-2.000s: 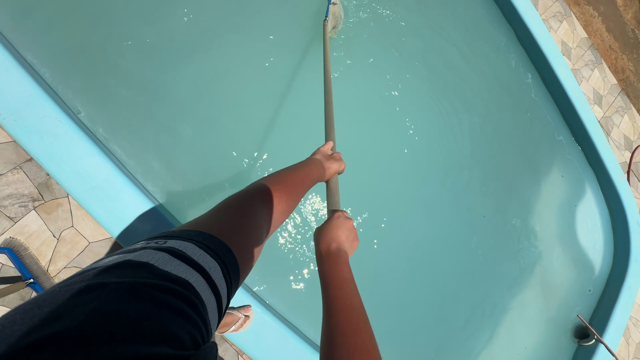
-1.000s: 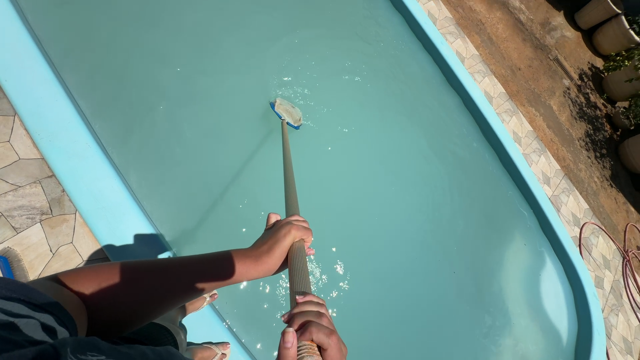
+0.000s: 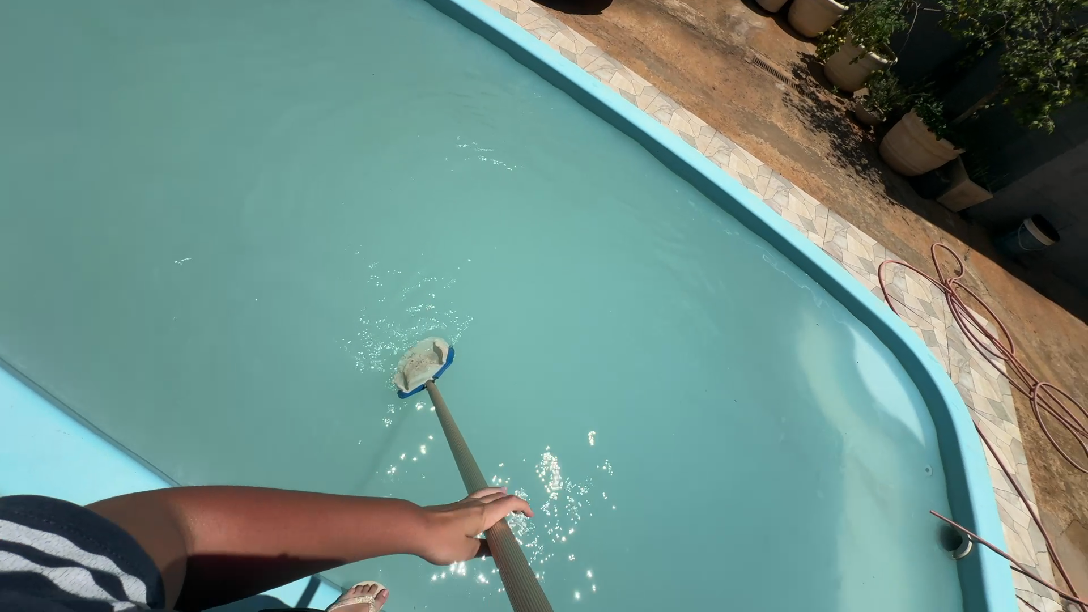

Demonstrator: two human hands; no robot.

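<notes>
From the lower left my left hand [image 3: 463, 529] reaches across the ribbed pole [image 3: 459, 446] of a pool skimmer, its fingers wrapped over the shaft. My right hand is outside the view, and the pole runs out at the bottom edge. At the pole's far end, the skimmer net [image 3: 422, 364], pale with a blue frame, rests at the surface of the greenish-blue pool water [image 3: 637, 323]. Some dark specks show on the mesh. Ripples and sun glints surround the net.
The light-blue pool edge [image 3: 731, 200] curves along the right, beside stone paving [image 3: 782, 200]. A reddish hose [image 3: 977, 319] lies coiled there. Potted plants [image 3: 918, 144] stand farther back. A sandalled foot [image 3: 361, 597] is at the near pool edge [image 3: 68, 442]. A thin rod [image 3: 977, 540] crosses the right edge.
The skimmer net has come much nearer along the water. My right hand, on the pole in both earlier frames, has left the view. The view has swung toward the pool's right side.
</notes>
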